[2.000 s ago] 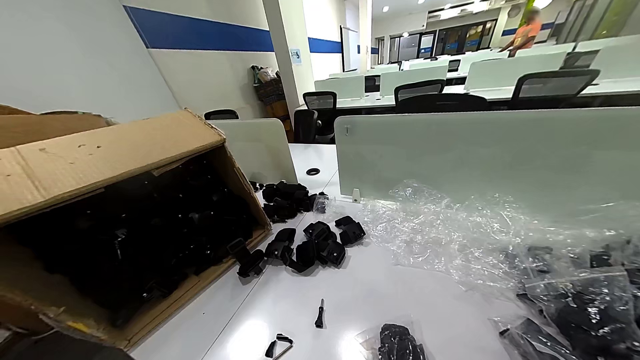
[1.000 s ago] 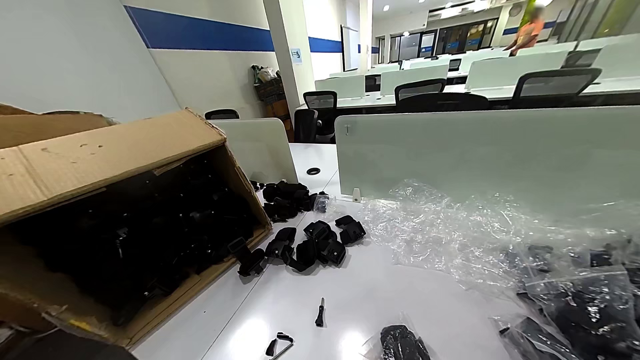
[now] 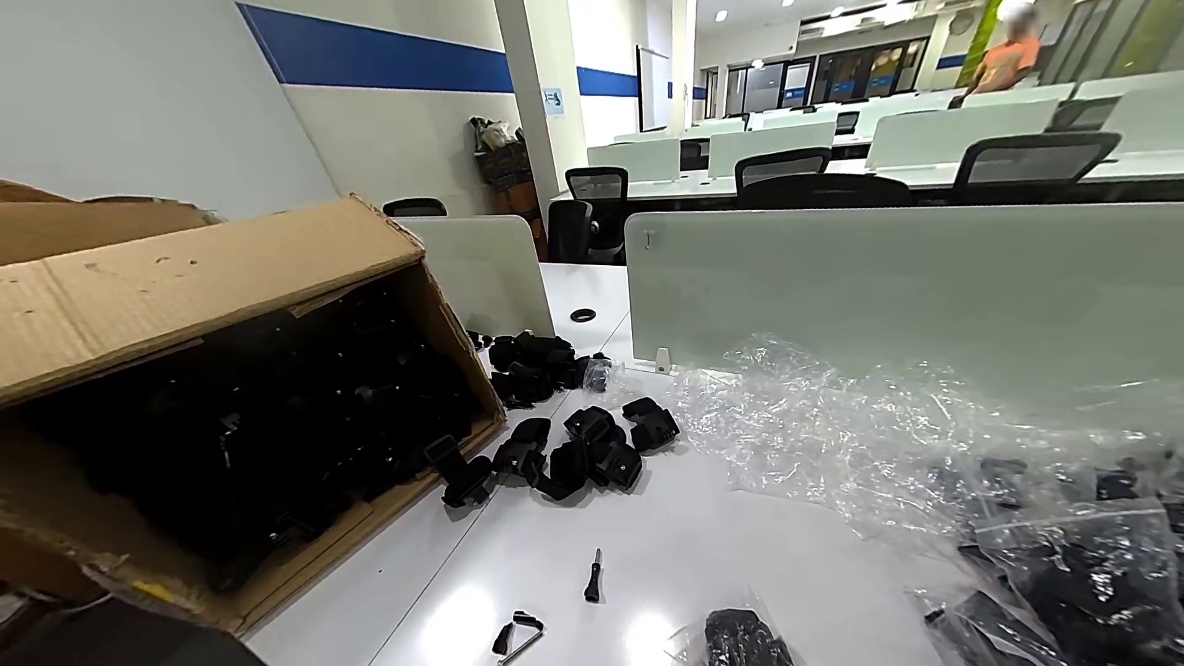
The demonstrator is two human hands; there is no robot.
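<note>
Neither of my hands shows in the head view. On the white desk [image 3: 740,546] lie a thumbscrew with a black handle [image 3: 594,578] and, left of it, a small black-and-metal piece [image 3: 518,636]. A clear plastic bag with a black item [image 3: 740,638] is at the bottom edge, partly cut off. Several black strap-like parts [image 3: 564,458] lie in a group, with another black pile [image 3: 532,365] behind them. An open cardboard box [image 3: 213,264] tipped on its side at the left holds many black parts, too dark to tell apart.
Crumpled clear plastic bags [image 3: 832,435] spread across the right, with bagged black parts [image 3: 1091,573] at the right edge. A frosted partition [image 3: 888,277] stands behind them, a smaller one [image 3: 486,268] beside the box. Chairs and desks lie beyond; a person [image 3: 1008,65] is far back.
</note>
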